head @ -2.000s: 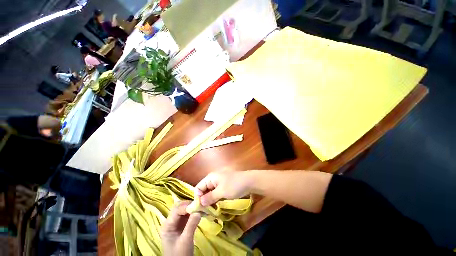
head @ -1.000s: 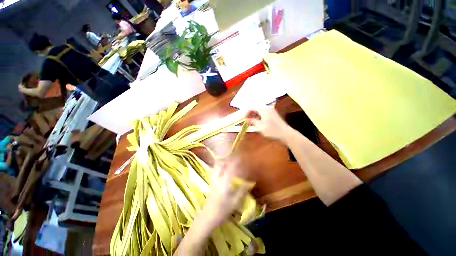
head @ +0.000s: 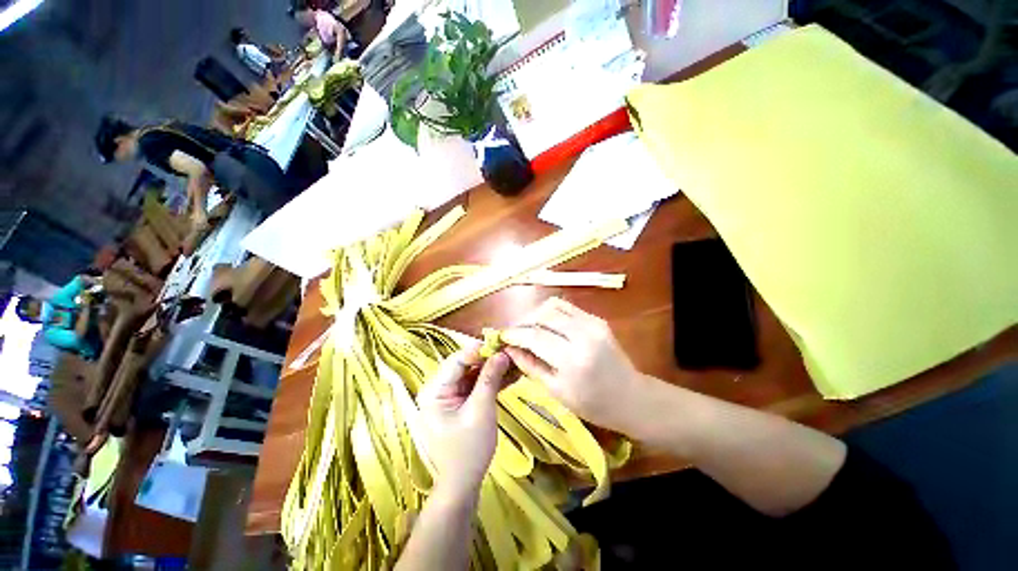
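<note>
A small yellow strip end is pinched between the fingertips of both hands, above the desk. My left hand holds it from the near left. My right hand holds it from the right. A large bundle of long yellow strips fans down the left of the desk, beside and partly behind my left hand. A whitish band lies at its narrow gathered part. Several separate strips point right from the gathered part. The rest of the held strip is hard to trace.
A black flat rectangle, perhaps a phone, lies right of my hands. A large yellow sheet covers the desk's right side. White papers, a red-based calendar and a potted plant stand behind. People work at benches on the left.
A second ago my hands were apart, the right one at the separate strips and the left one blurred over the bundle. Now they meet at a strip end. The view has shifted.
</note>
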